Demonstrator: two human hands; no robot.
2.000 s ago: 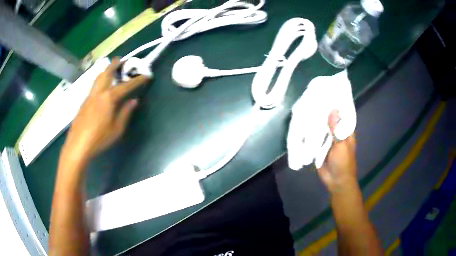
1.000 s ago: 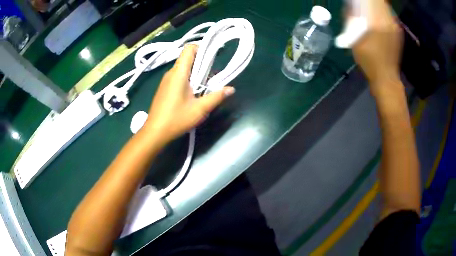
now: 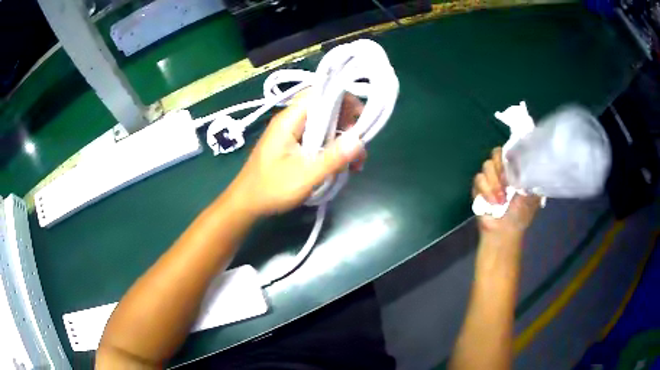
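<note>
My left hand (image 3: 297, 155) is closed around a coiled white power cord (image 3: 380, 79) above the bench. This cord runs down to a white power strip (image 3: 230, 300) near the bench's front edge, partly hidden by my left forearm. My right hand (image 3: 503, 191) holds a crumpled white cloth (image 3: 518, 120) and a blurred clear bottle (image 3: 568, 153), raised at the right; its cap cannot be made out. A second power strip (image 3: 116, 170) lies at the far left, with its cord and a white plug (image 3: 225, 136) beside it.
The dark green bench (image 3: 434, 94) has a worn yellowish strip (image 3: 217, 77) along its far edge. A grey metal post (image 3: 98, 65) stands behind the far strip. A white perforated piece (image 3: 25, 282) is at the left edge. Grey floor with a yellow line (image 3: 572, 278) shows at lower right.
My left hand has taken hold of the cord coil and lifted it. My right hand, with the cloth, has taken the bottle off the bench. The view has shifted.
</note>
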